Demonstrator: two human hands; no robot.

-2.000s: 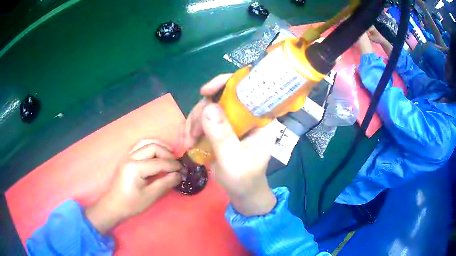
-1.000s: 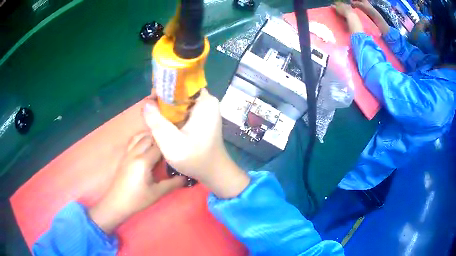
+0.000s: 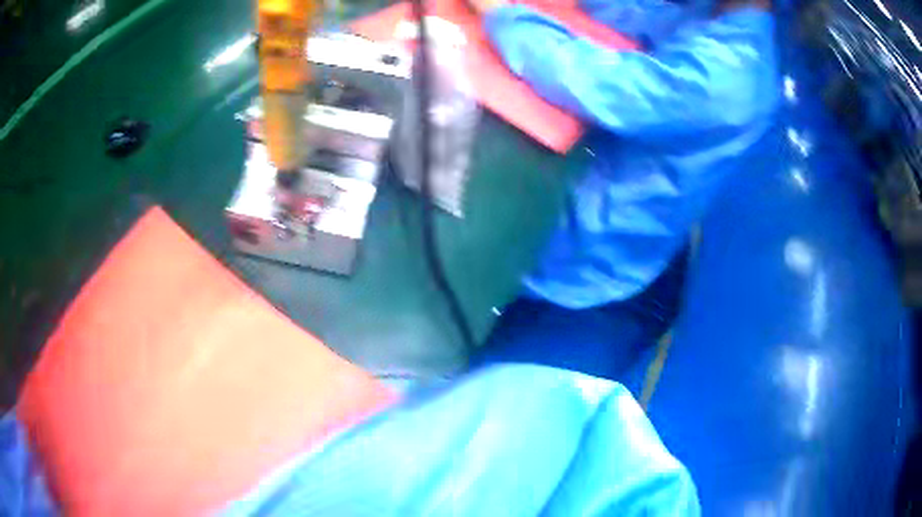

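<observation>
The yellow-orange power driver hangs upright over the white-grey screw feeder, its tip close to the feeder's front ledge. No hand is on it. The salmon-red mat lies at the lower left, and no black unit shows on it. Neither of my hands is visible. My light blue sleeve crosses the bottom of the picture, and a bit of blue sleeve shows at the lower left edge. The picture is blurred.
A black unit sits on the green surface at the upper left. A clear plastic bag lies right of the feeder, with a black cable across it. A neighbour in a blue smock is beside a second red mat.
The view has swung to the right. My right hand has let go of the driver, which now hangs over the feeder. Both hands and the unit they worked on have left the picture.
</observation>
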